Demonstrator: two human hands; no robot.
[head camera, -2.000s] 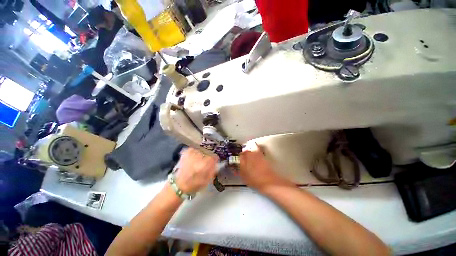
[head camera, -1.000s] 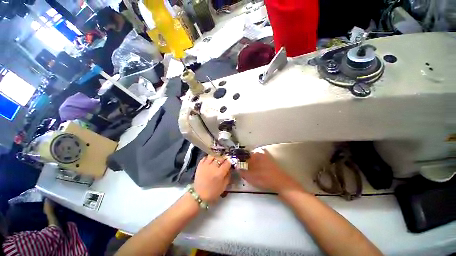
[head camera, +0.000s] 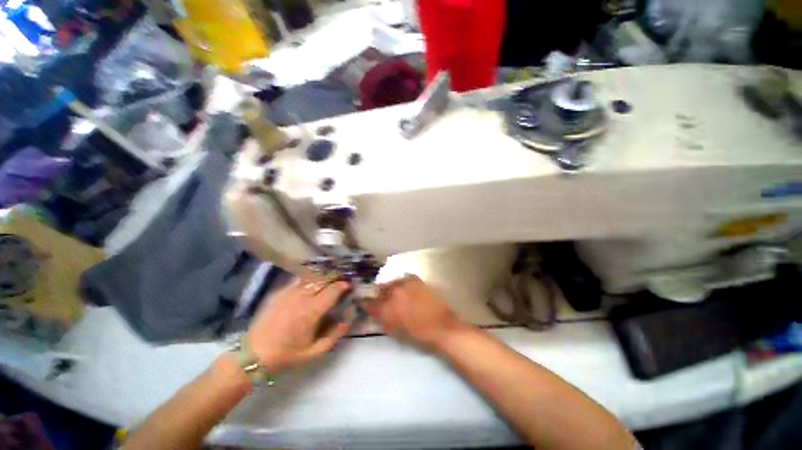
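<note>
A dark grey garment panel (head camera: 167, 272) lies left of and behind the needle area of the cream sewing machine (head camera: 492, 193). A small grey piece of cloth (head camera: 352, 312) shows between my hands below the presser foot (head camera: 356, 277). My left hand (head camera: 297, 323) wears a beaded bracelet and rests at the left of the needle, fingers towards the cloth. My right hand (head camera: 409, 309) is just right of the needle, its fingertips at the cloth. The image is blurred, and the needle and fingertip contact are partly hidden.
Looped-handle scissors (head camera: 525, 297) lie under the machine arm. A flat black rectangle (head camera: 668, 338) lies right of them. Another cream machine (head camera: 44, 268) stands at the left. A red cloth (head camera: 462, 44), a yellow item (head camera: 220, 33) and a dark red item (head camera: 390, 83) are behind.
The view has swung right, so the machine appears further left. My left hand's fingers have spread and lie flatter, slightly away from my right hand. The small grey cloth now shows between them.
</note>
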